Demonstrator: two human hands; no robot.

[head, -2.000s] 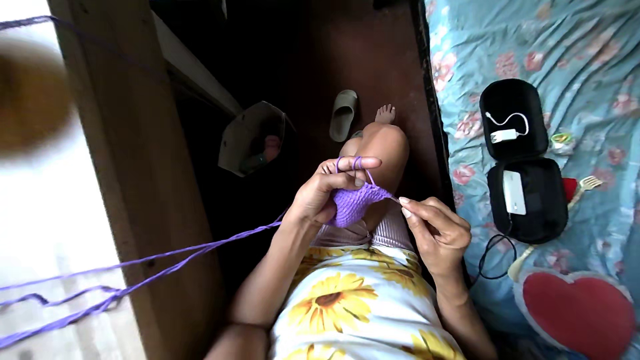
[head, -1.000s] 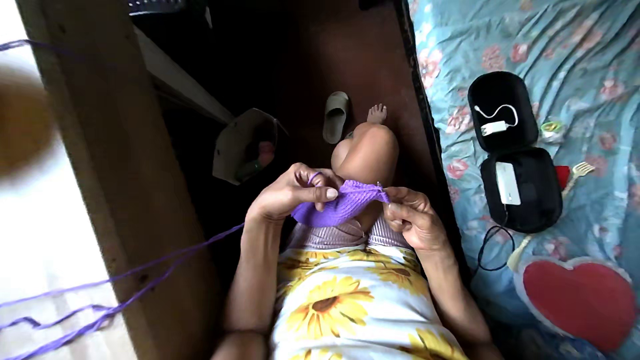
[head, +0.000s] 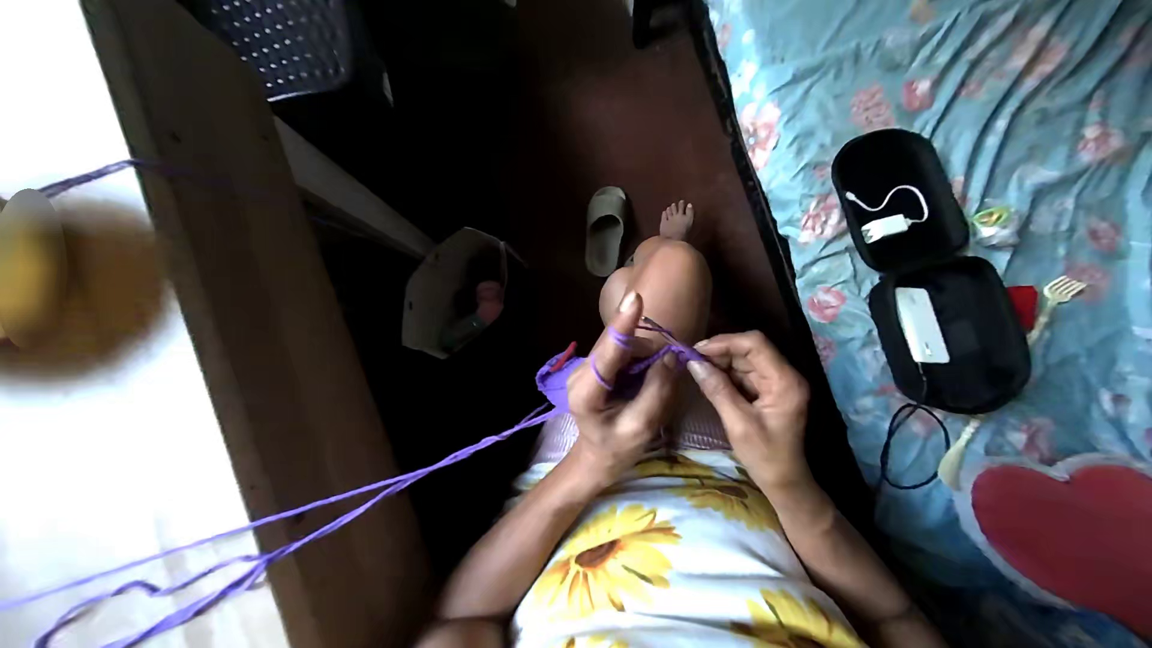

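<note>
Above my lap, my left hand (head: 621,396) grips a purple crocheted piece (head: 555,382), its index finger raised with purple yarn wound around it. A small red bit shows at the piece's left edge. My right hand (head: 758,391) pinches the purple work at its right end, close to my left fingertips. A thin dark shaft, seemingly a crochet hook (head: 657,328), points up and left from there; its handle is hidden by my fingers. Strands of purple yarn (head: 396,483) run from the work down to the white surface at the left.
A wooden edge (head: 270,360) borders the white surface, with a blurred brown-yellow object (head: 72,279) on it. At the right, a flowered blue cloth (head: 837,90) bears an open black case (head: 985,360), a fork (head: 1062,290) and a red heart-shaped item (head: 1062,531). A slipper (head: 607,231) lies on the floor.
My left index finger, bent a second ago, now points up with yarn around it. The purple piece, stretched between my hands then, is now mostly behind my left hand.
</note>
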